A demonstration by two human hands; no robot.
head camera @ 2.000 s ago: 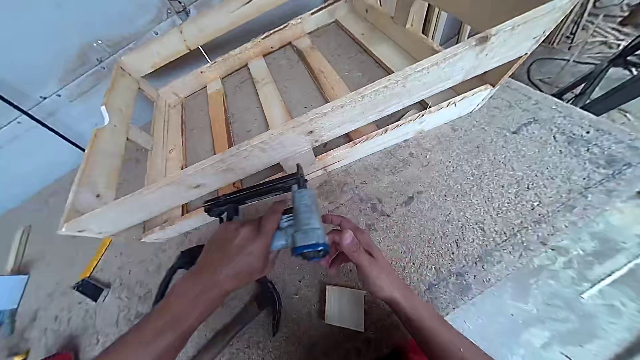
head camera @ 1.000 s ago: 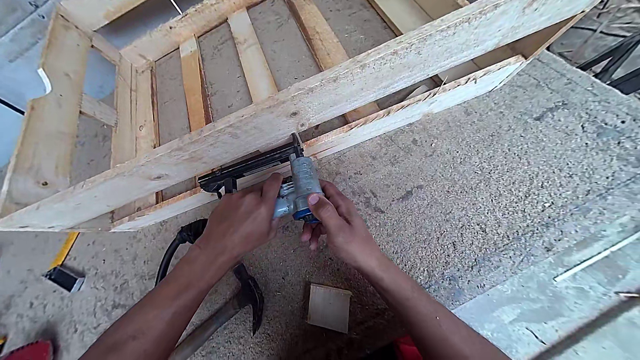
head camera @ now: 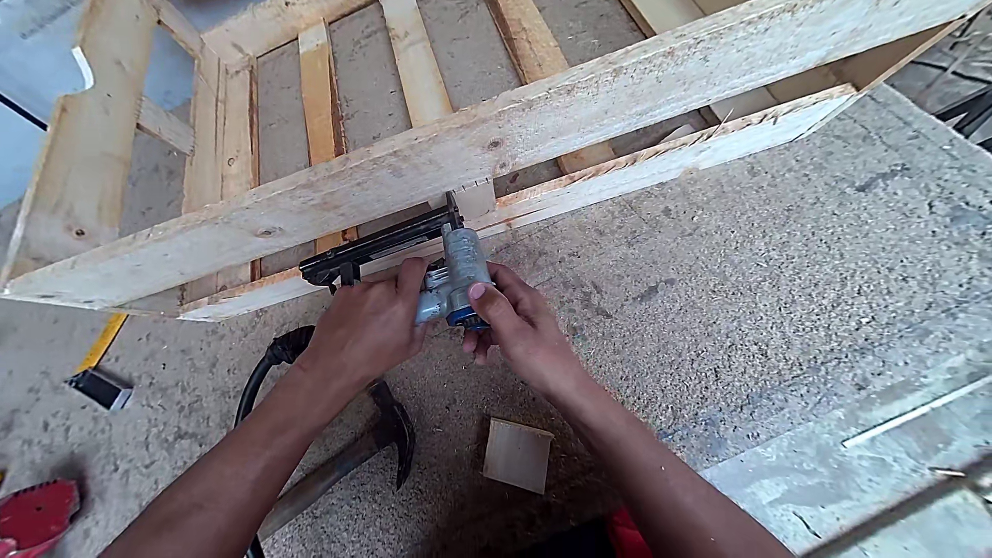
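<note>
My left hand (head camera: 368,325) is closed around the handle of a grey and black pneumatic nail gun (head camera: 465,267). The fingers and thumb of my right hand (head camera: 527,325) grip the blue-rimmed end of its body. The tool's dark nose meets the near side of a slatted wooden frame (head camera: 496,143), by a short upright wood block (head camera: 474,200) between the upper and lower boards. Its long black magazine lies along the gap between those boards. A black hose (head camera: 260,372) runs below my left forearm.
A claw hammer (head camera: 387,434) lies below my left hand, and a square wood block (head camera: 518,456) sits near my right forearm. A yellow tape measure (head camera: 101,387) is at left, with a red object (head camera: 39,515) below it. A pale stick (head camera: 918,411) lies at right.
Both hands stay on the nail gun. My right hand, with its fingers at the tool's end two seconds ago, now wraps further around it. The view has moved closer to the frame.
</note>
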